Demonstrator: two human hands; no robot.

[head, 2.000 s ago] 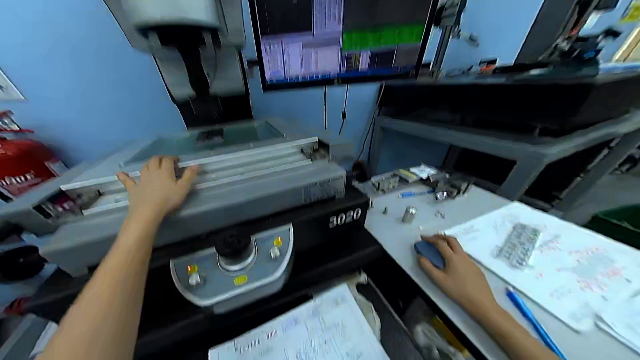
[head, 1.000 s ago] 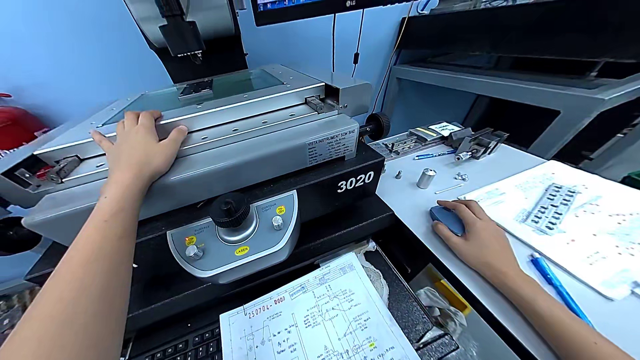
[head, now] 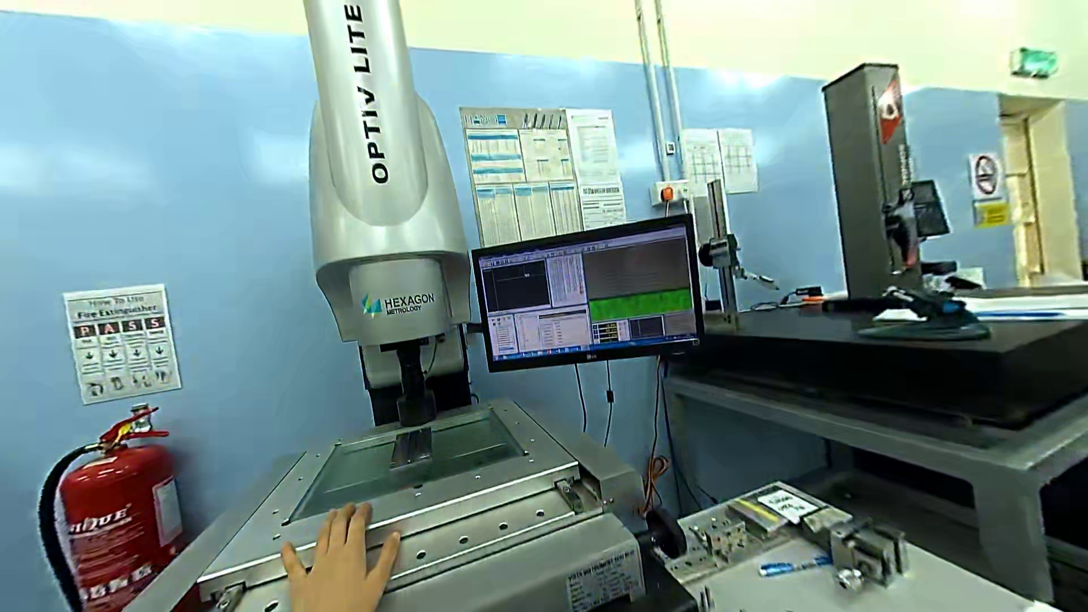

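My left hand (head: 342, 561) rests with spread fingers on the front metal rail of the measuring machine's stage (head: 476, 518). Beyond its fingertips lies the stage's glass plate (head: 374, 476), with a small metal workpiece (head: 411, 447) on it beneath the black lens (head: 416, 404) of the Hexagon Optiv Lite head (head: 387, 195). An LG monitor (head: 586, 293) behind the stage shows measuring software with a green band. My right hand is out of view below the frame.
On the side table (head: 765, 586) at lower right are a blue pen (head: 796, 566), a small metal vise (head: 869, 551) and metal fixture blocks (head: 718, 535). A red fire extinguisher (head: 123, 518) stands at left. A dark surface plate (head: 850, 365) sits on a grey stand at right.
The view has tilted up, so my right hand, on a computer mouse in both earlier frames, has left it. My left hand remains on the stage's front rail.
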